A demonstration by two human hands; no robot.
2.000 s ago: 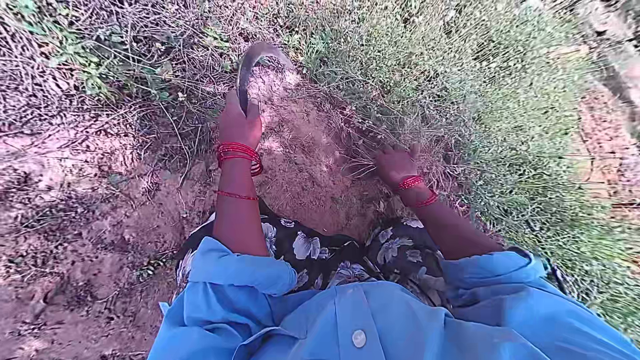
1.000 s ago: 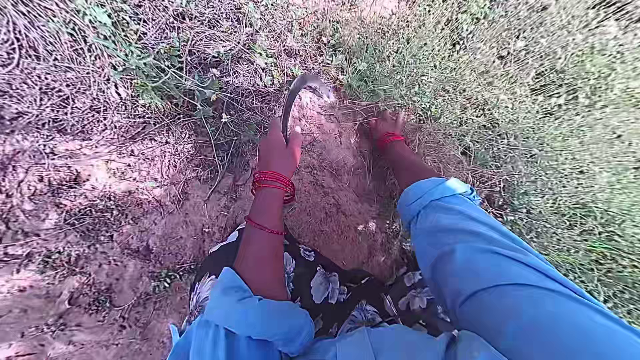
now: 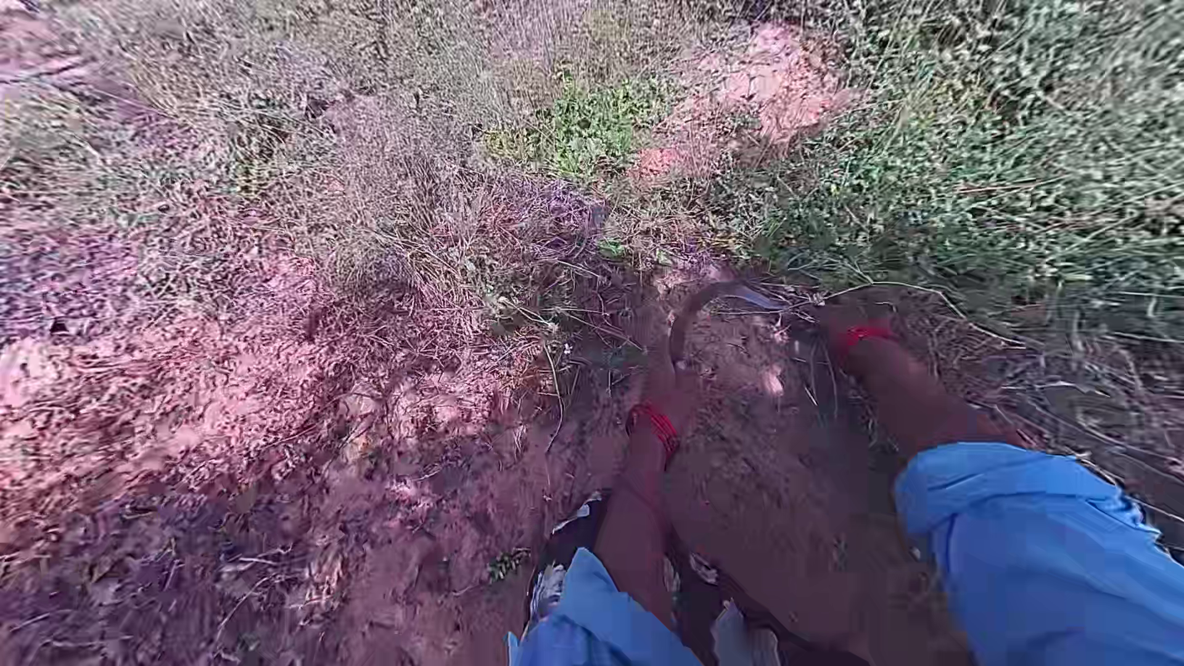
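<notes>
My left hand [image 3: 673, 390] is closed around the lower end of a sickle [image 3: 689, 319], whose handle is hidden in the fist. The curved metal blade arcs up and to the right, its tip close to my right hand [image 3: 846, 324]. That hand is low at the edge of the grass, around thin stems [image 3: 911, 289]; blur and shadow hide its fingers, so its grip cannot be made out. Red bangles circle both wrists, and blue sleeves cover the upper arms.
Green weeds [image 3: 999, 185] grow thickly at the upper right. Dry, twiggy plants [image 3: 407, 185] stand at the upper left. Reddish bare soil [image 3: 444, 518] spreads on the left and between my arms. Floral dark cloth [image 3: 740, 634] covers my lap at the bottom.
My right hand has moved forward, nearer the sickle's tip, than it was two seconds ago. The sickle has stayed in my left hand, its blade now pointing more to the right. The view has shifted.
</notes>
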